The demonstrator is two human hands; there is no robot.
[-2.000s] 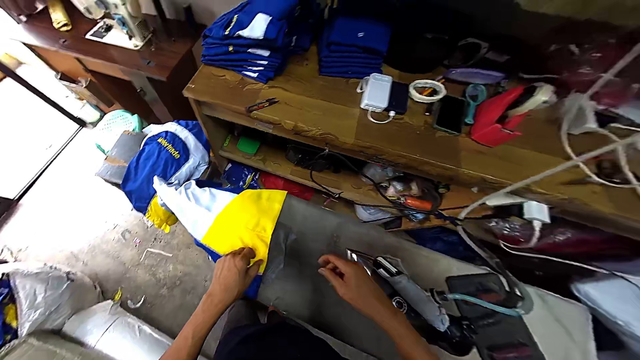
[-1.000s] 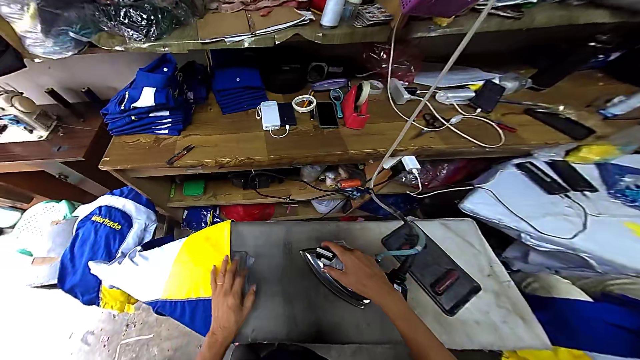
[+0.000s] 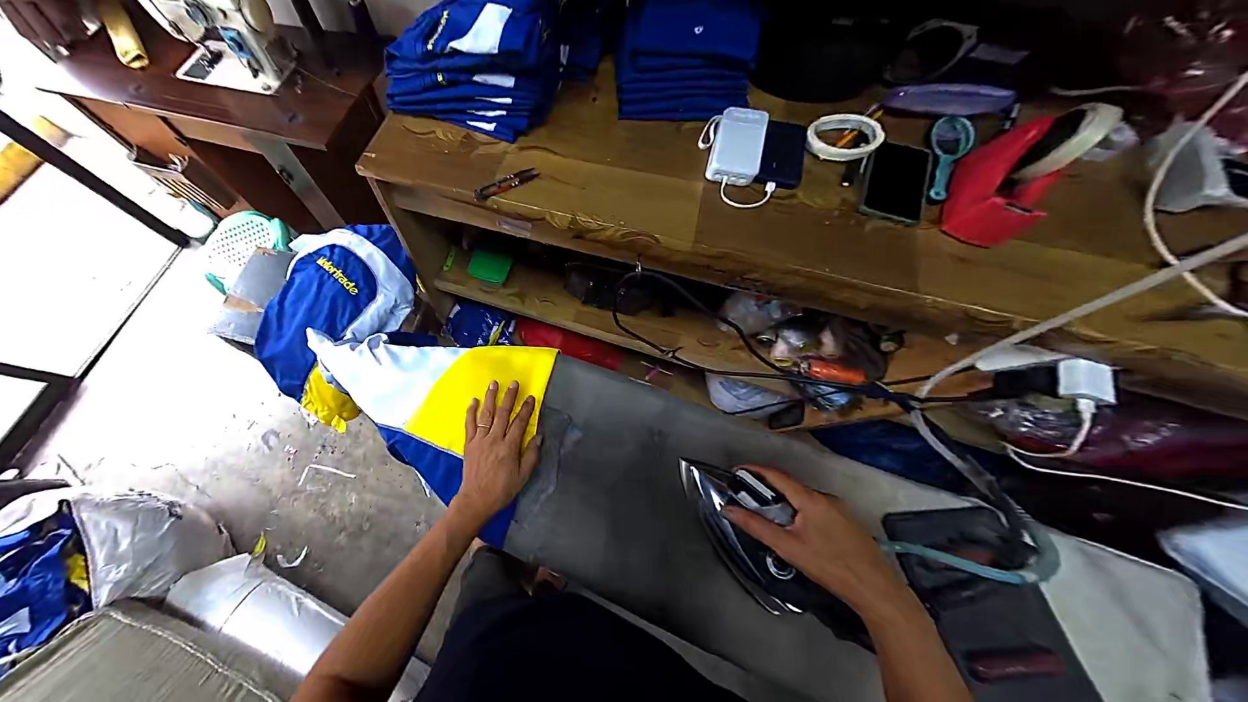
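My left hand [image 3: 499, 447] lies flat, fingers slightly apart, on the yellow part of a white, yellow and blue garment [image 3: 419, 385] that drapes over the left end of a grey padded ironing board [image 3: 624, 468]. My right hand [image 3: 814, 531] is wrapped round the handle of a clothes iron [image 3: 746, 546], whose pointed tip faces the upper left. The iron rests on the board to the right of the garment, apart from it. Part of the iron's rear is hidden by my right hand and forearm.
Behind the board runs a wooden bench [image 3: 624, 195] with folded blue garments [image 3: 473, 68], a power bank [image 3: 738, 146], a phone [image 3: 895, 182] and a red tape dispenser [image 3: 1014, 180]. Cables and a white charger [image 3: 1085, 382] hang near the iron. Plastic-wrapped bundles [image 3: 146, 536] lie at lower left.
My right hand, beside the iron two seconds ago, has closed on its handle. My left hand went from pinching the garment's edge to lying flat on it. The view has swung right and back.
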